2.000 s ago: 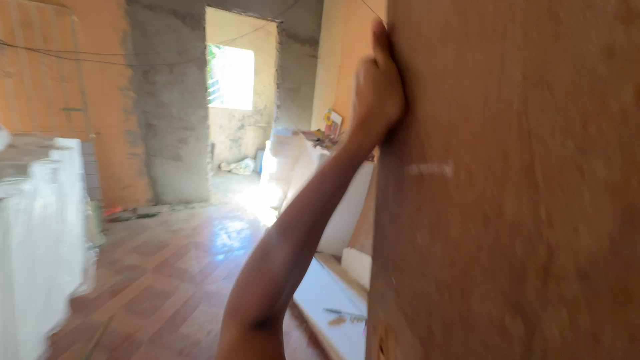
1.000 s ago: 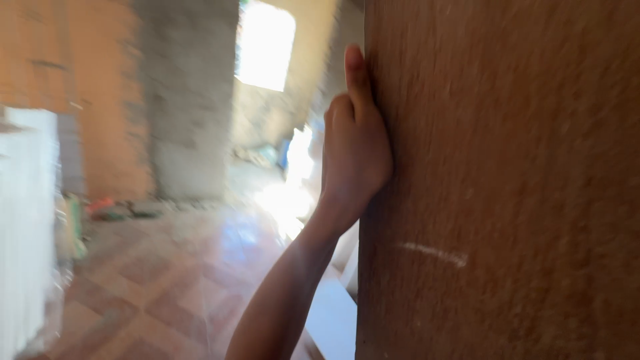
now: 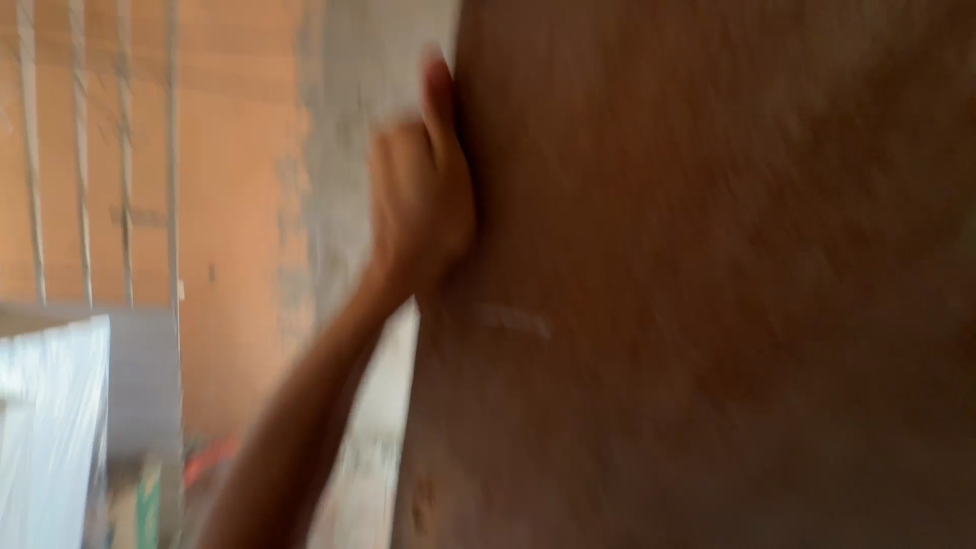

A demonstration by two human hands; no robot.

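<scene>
A large brown wooden panel fills the right half of the head view, with a faint pale scuff on its face. My left hand is at the panel's left edge, its thumb pointing up along the edge and its palm side against the wood. The other fingers look curled, and their tips are not plain in the blur. The forearm rises from the bottom of the view. My right hand is out of sight.
At the lower left stands a stack or box wrapped in clear plastic. Behind it are thin upright bars before an orange wall, beside a grey cement strip. A blurred red thing lies low beside the wall.
The view has swung left, so the bright window and doorway are no longer seen. My left hand stays at the panel's edge throughout.
</scene>
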